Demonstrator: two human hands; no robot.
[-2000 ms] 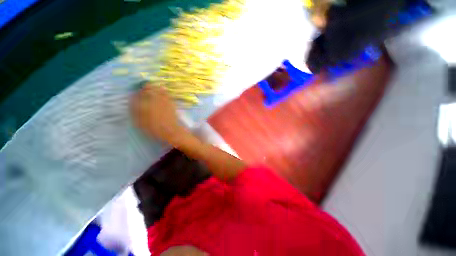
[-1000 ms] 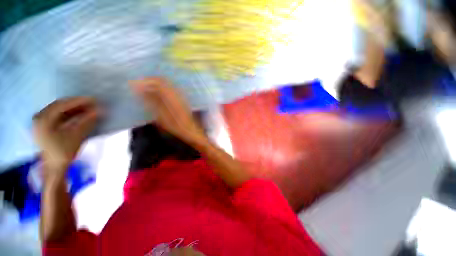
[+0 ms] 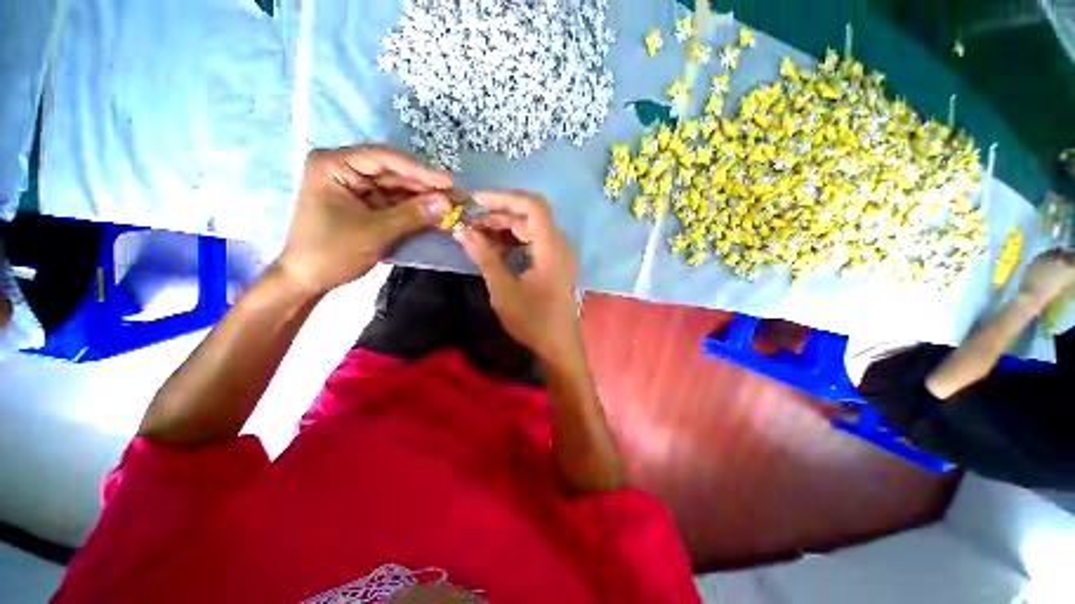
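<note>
My left hand (image 3: pixel 354 212) and my right hand (image 3: pixel 525 260) meet in front of my chest at the bench's near edge. Their fingertips pinch a small yellow piece (image 3: pixel 452 218) between them. A greyish bit shows at its right side; the fingers partly hide it. A heap of white pieces (image 3: pixel 507 77) lies on the pale blue-grey cover (image 3: pixel 177 112) beyond my hands. A larger heap of yellow pieces (image 3: pixel 813 171), mixed with white bits, lies to the right.
A dark green conveyor belt (image 3: pixel 908 71) runs at the upper right. Blue stools (image 3: pixel 784 354) stand on the reddish-brown floor (image 3: pixel 707 460) at right, with another blue stool (image 3: pixel 212 283) at left. Another person's forearm (image 3: pixel 984 342) reaches in at the right edge.
My hands have come together, with a yellow piece now visible between the fingertips. The view has turned, and the heaps are sharper and further right in the picture.
</note>
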